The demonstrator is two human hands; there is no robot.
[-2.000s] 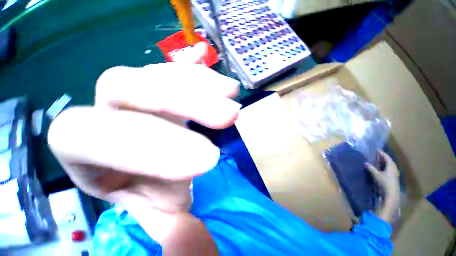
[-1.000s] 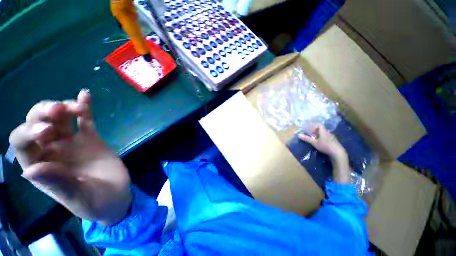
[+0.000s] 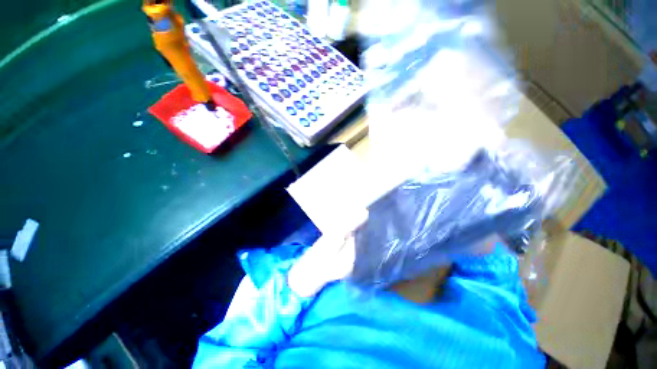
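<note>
A clear plastic bag (image 3: pixel 439 94) with dark plastic housing (image 3: pixel 425 223) in its lower part is held up in front of me, over the carton. The bag's upper part is blurred and glaring white. My left hand (image 3: pixel 324 259) is blurred and grips the left end of the wrapped dark housing. My right hand is mostly hidden by the bag; only patches of skin show at the bag's lower edge, above the blue sleeve. Its fingers cannot be made out. The open carton (image 3: pixel 576 288) is largely covered by the bag.
On the green bench mat (image 3: pixel 79 158) stand a red parts bin (image 3: pixel 173 104) of tiny white rings, an orange screwdriver (image 3: pixel 176 54) over it, and a component tray (image 3: pixel 310 72). White pieces (image 3: pixel 25 239) lie at the left. White bottles (image 3: pixel 328 18) stand beyond the tray.
The bag and dark housing have risen out of the carton towards me. My left hand has moved right from over the bench onto them. My right hand has become mostly hidden.
</note>
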